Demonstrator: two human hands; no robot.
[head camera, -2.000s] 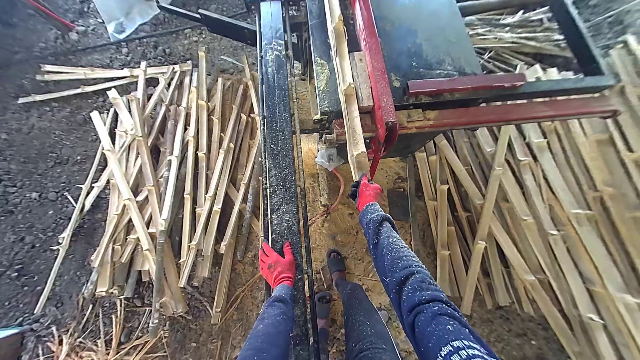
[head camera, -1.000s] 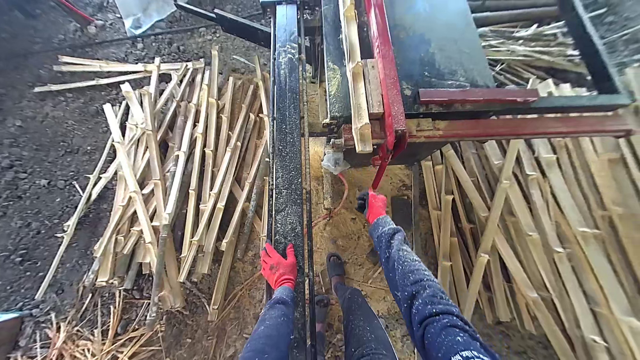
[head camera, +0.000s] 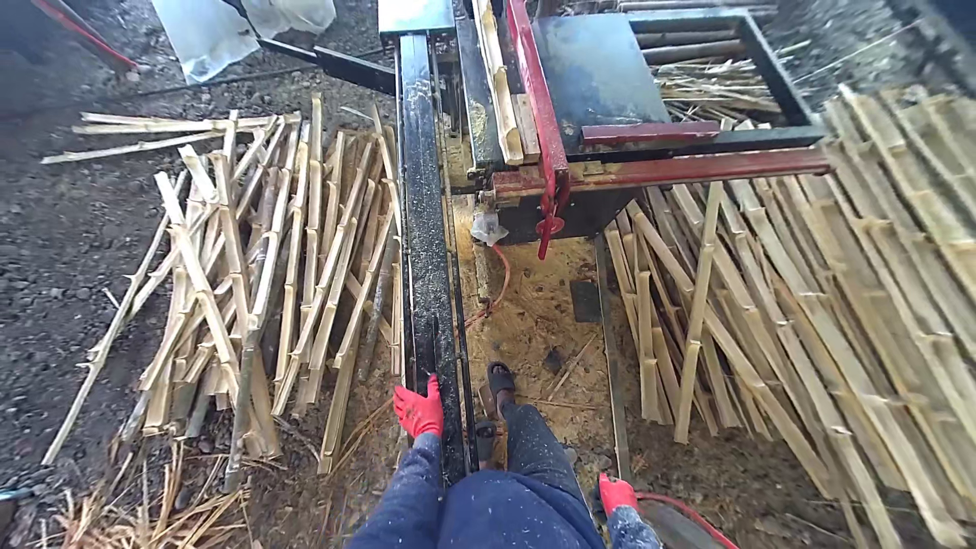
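Note:
My left hand (head camera: 419, 410), in a red glove, rests on the near end of a long black steel beam (head camera: 427, 229) dusted with sawdust, its thumb spread from the fingers. At the lower right my right hand (head camera: 616, 494), gloved in red with dark fingertips, is low beside my body; what it touches, if anything, cannot be told. A split bamboo strip (head camera: 499, 84) lies lengthwise on the machine, beside a small wood block (head camera: 526, 126) and a red metal bar (head camera: 540, 91). The lower end of that bar is far ahead of my right hand.
A heap of split bamboo (head camera: 297, 252) lies left of the beam, and a larger pile (head camera: 808, 305) lies at the right. The machine's red rail (head camera: 701, 169) and black frame (head camera: 781, 76) jut out to the right. An orange cable (head camera: 505, 274) runs over the sawdust-covered ground.
My right hand has left the lower end of the red bar and come back beside my body. My left hand is still on the beam. The bamboo strip has moved farther from me.

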